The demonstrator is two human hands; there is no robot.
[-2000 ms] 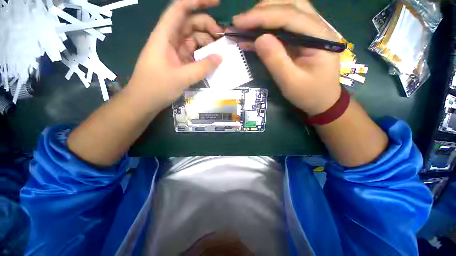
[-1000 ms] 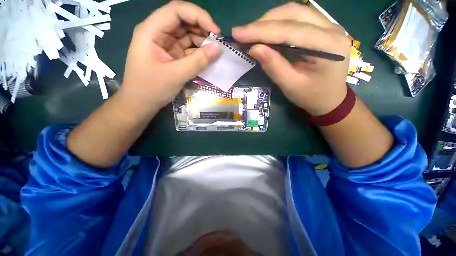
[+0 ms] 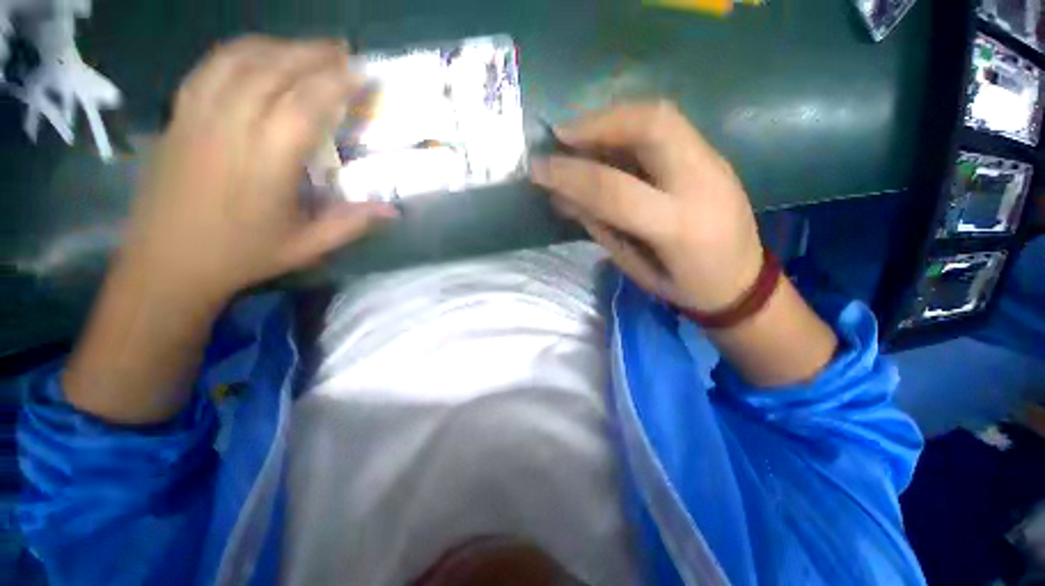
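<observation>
The open phone body [image 3: 441, 120] lies near the bench's front edge, brightly lit and glaring, so its inner parts barely show. My left hand [image 3: 258, 155] is blurred and holds the phone's left end, fingers at the upper corner and thumb at the lower edge. A pale piece shows between that hand and the phone; I cannot tell what it is. My right hand [image 3: 653, 195] is just right of the phone, fingers curled. A small dark tip of the tweezers [image 3: 548, 134] shows at its fingertips; the rest is hidden by the hand.
White backing strips [image 3: 69, 80] are at the upper left. Part of an orange-yellow flex cable [image 3: 693, 6] shows at the top edge. A corner of a clear bag [image 3: 884, 14] is at the upper right. A black tray [image 3: 953, 143] with open phones stands at the far right.
The view has shifted and tilted. My hands have parted and come down to the phone's two ends. The white sticker sheet no longer shows clearly. The phone looks larger and more glaring.
</observation>
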